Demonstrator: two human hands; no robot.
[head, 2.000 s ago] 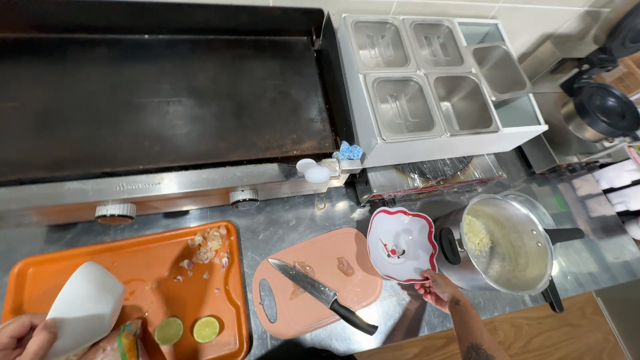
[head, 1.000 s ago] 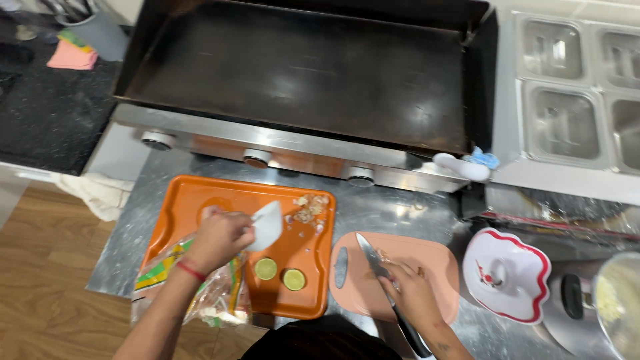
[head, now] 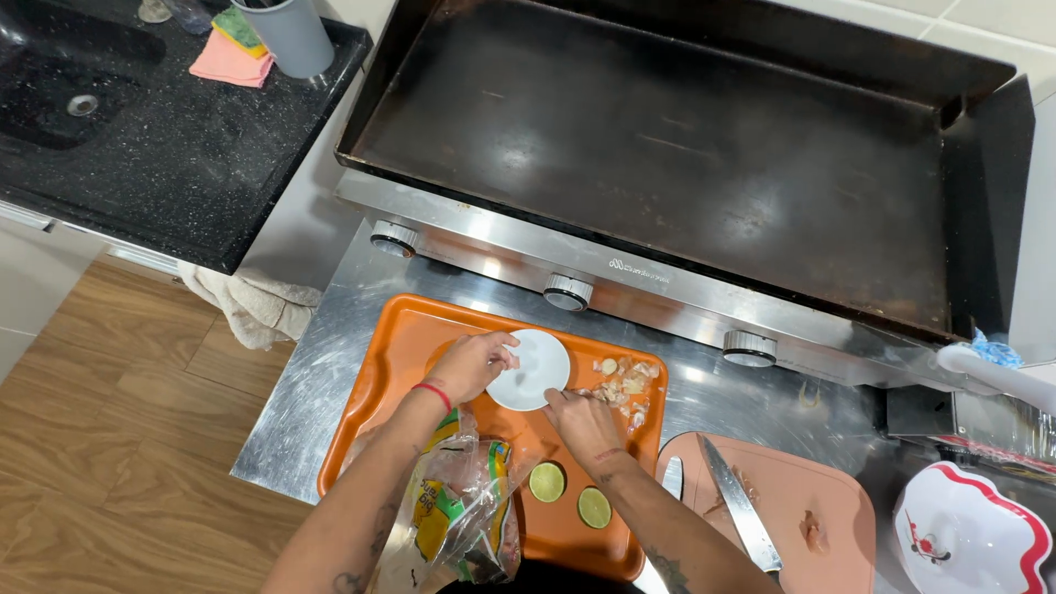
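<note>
A small white bowl rests on the orange tray between both hands. At its left rim is my left hand, fingers bent, a small pinkish piece at the fingertips. My right hand has its fingertips on the bowl's lower right rim. Garlic peels and cloves lie at the tray's right. Two cut lime halves, one beside the other, sit nearer me. A printed plastic bag lies over the tray's near edge, partly under my left forearm.
Behind the tray stands a flat griddle with knobs. At the right are a pink cutting board with a knife and a red-rimmed white bowl. A black stone sink counter and a hanging cloth are at the left.
My right hand has moved left from the cutting board to the white bowl. The bowl, tilted in my left hand before, now sits flat on the tray. The view has shifted left.
</note>
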